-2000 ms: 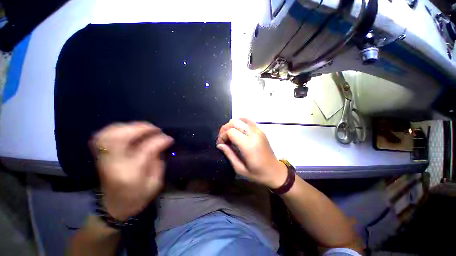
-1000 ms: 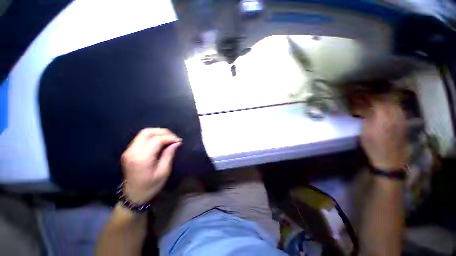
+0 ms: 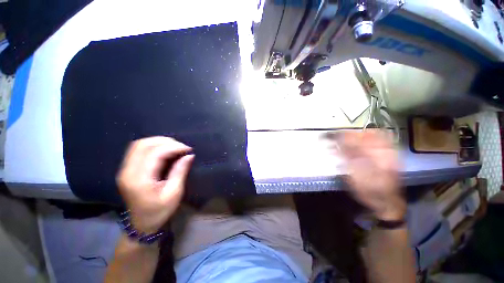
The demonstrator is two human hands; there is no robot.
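Note:
The black main panel lies flat on the white table, left of the sewing machine, its near edge hanging over the table's front edge. My left hand is over the panel's lower part, thumb and fingertips close together; whether it pinches anything is hidden. My right hand is blurred above the table's front strip, right of the panel and in front of the scissors. I cannot tell whether it holds something small. The presser foot and needle area is right of the panel and not on it.
The sewing machine head spans the upper right. A pale angular piece lies beside the scissors. A brown-topped tray or phone lies at the far right. Dark cloth is piled at the back left.
My right hand left the panel's right edge, reached to the tray at the far right, and has come back left to the front of the scissors. My left hand stays over the panel.

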